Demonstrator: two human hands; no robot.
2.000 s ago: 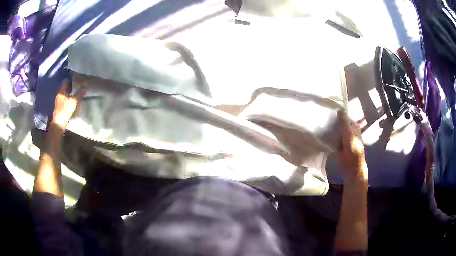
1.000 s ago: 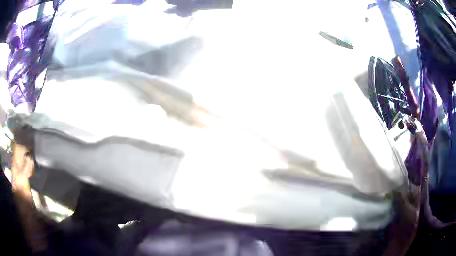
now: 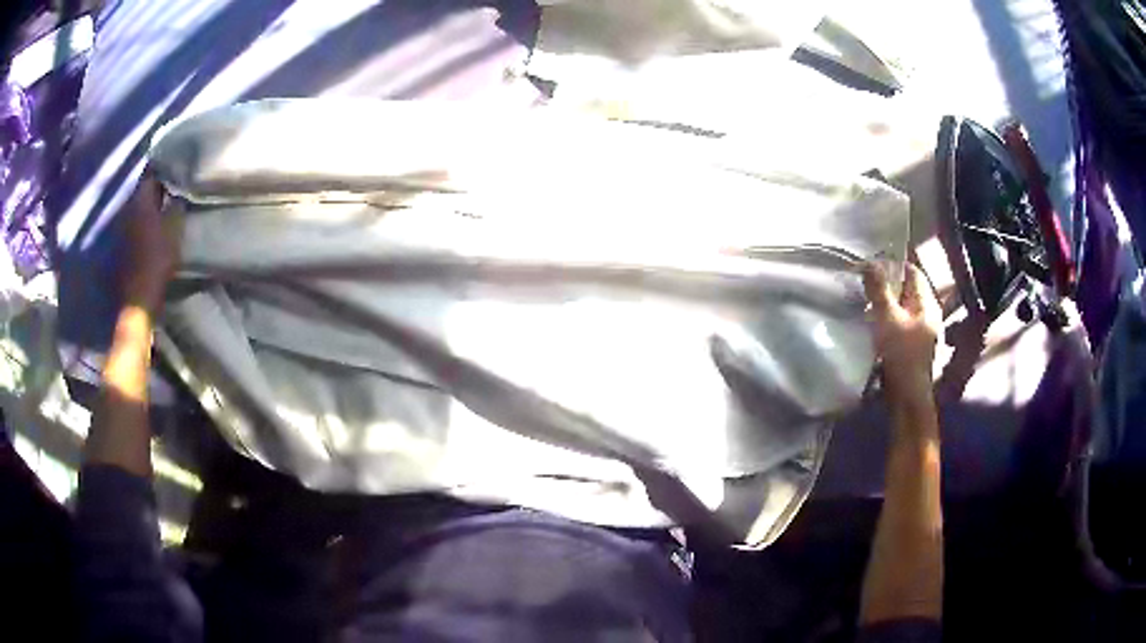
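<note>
A pale garment (image 3: 503, 302) lies across the blue-purple table cover in front of me, with long folds running left to right and its near edge hanging toward my body. My left hand (image 3: 153, 251) is at its left edge, in shadow, with the cloth edge at the fingers. My right hand (image 3: 899, 308) grips its right edge between thumb and fingers. The dark iron (image 3: 999, 220) stands tipped at the right, not held, with its red handle (image 3: 1041, 207) facing right.
The pale cord (image 3: 1078, 415) runs down from the iron at the right. Dark and purple cloth hangs at the right edge. Crumpled purple cloth (image 3: 23, 189) and pale cloth (image 3: 44, 389) are at the left. Pale cloth (image 3: 654, 28) lies at the far side.
The garment, spread wide and blurred a second ago, now lies in a different arrangement with long crosswise folds. Both hands have moved up and inward from the near corners. The iron still stands at the right.
</note>
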